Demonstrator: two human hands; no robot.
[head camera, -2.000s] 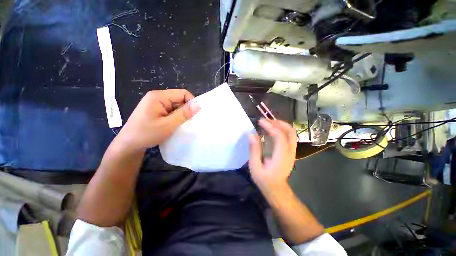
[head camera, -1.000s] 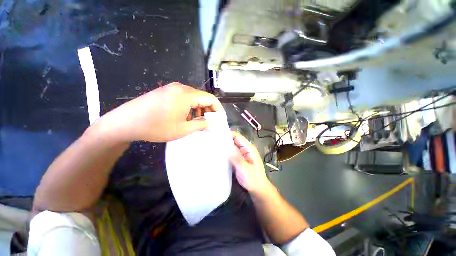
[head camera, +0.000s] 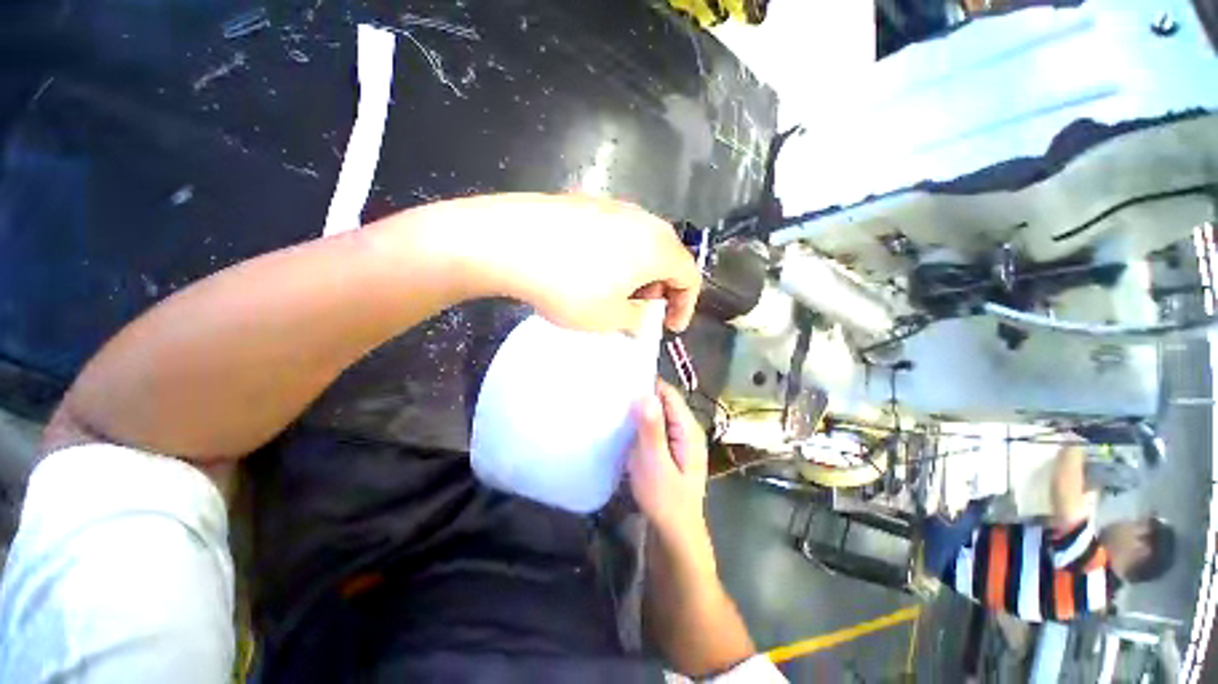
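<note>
A white sheet (head camera: 554, 408) is held over the lap, just off the table's front edge, with its broad part hanging down to the left. My left hand (head camera: 621, 267) grips its top edge; the fingertips are partly hidden behind the hand. My right hand (head camera: 672, 454) holds the sheet's right edge just below. The thread snips (head camera: 683, 362) lie beside the hands, partly covered. A narrow white strip (head camera: 361, 127) lies on the black table (head camera: 174, 187), its lower end hidden by my left forearm.
The sewing machine (head camera: 1042, 281) stands at the right, with its pale cylinder arm (head camera: 831, 297) towards the table. A tape roll (head camera: 842, 457) hangs below it. A person in a striped shirt (head camera: 1035, 572) is at the lower right. A yellow floor line (head camera: 848, 632) runs below.
The view has turned, showing more of the machine and a person. My left hand has moved from the sheet's left side across to its top, beside my right hand. The sheet has turned and folded at the edge.
</note>
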